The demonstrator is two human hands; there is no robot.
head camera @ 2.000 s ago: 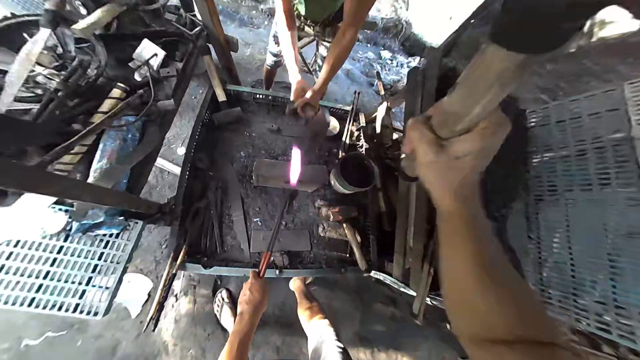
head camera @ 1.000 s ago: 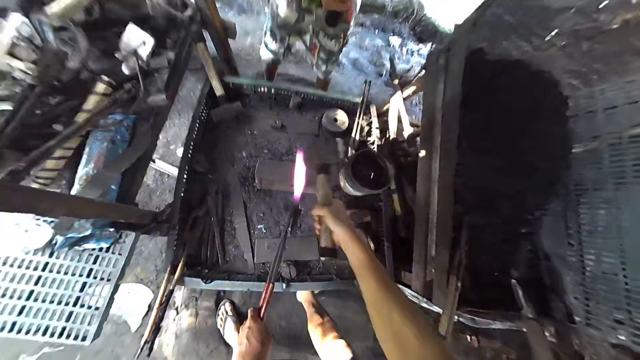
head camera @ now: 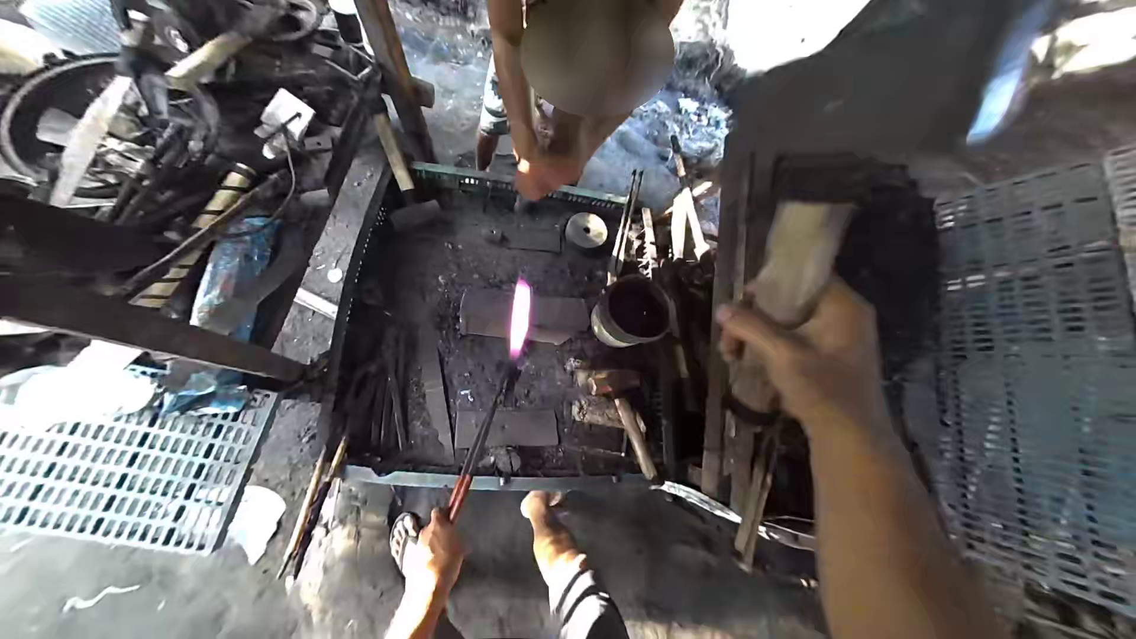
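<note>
My left hand (head camera: pixel 437 552) grips the red handles of long metal tongs (head camera: pixel 479 444) at the bottom. A glowing hot metal piece (head camera: pixel 520 321) sits in the tongs' far end, over a flat metal block (head camera: pixel 564 315) in the dark work bed. On the right, my right hand (head camera: pixel 812 355) is closed around the thick wooden handle of a hammer (head camera: pixel 803 253), raised and partly blurred; its head cannot be made out clearly. Below a bucket of dark contents (head camera: pixel 632 311) lies another hammer with a wooden handle (head camera: pixel 635 435).
Another person (head camera: pixel 568 115) stands across the bed, hands together at its far edge. A sledgehammer (head camera: pixel 413 213) leans at the far left corner. Metal scrap and a wheel crowd the left. Plastic grates (head camera: pixel 133 479) lie on both sides. Rods and wood stand right of the bucket.
My right hand has lifted the hammer up and right from near the glowing metal. The other person's arms are back over the far edge. My left hand still holds the tongs.
</note>
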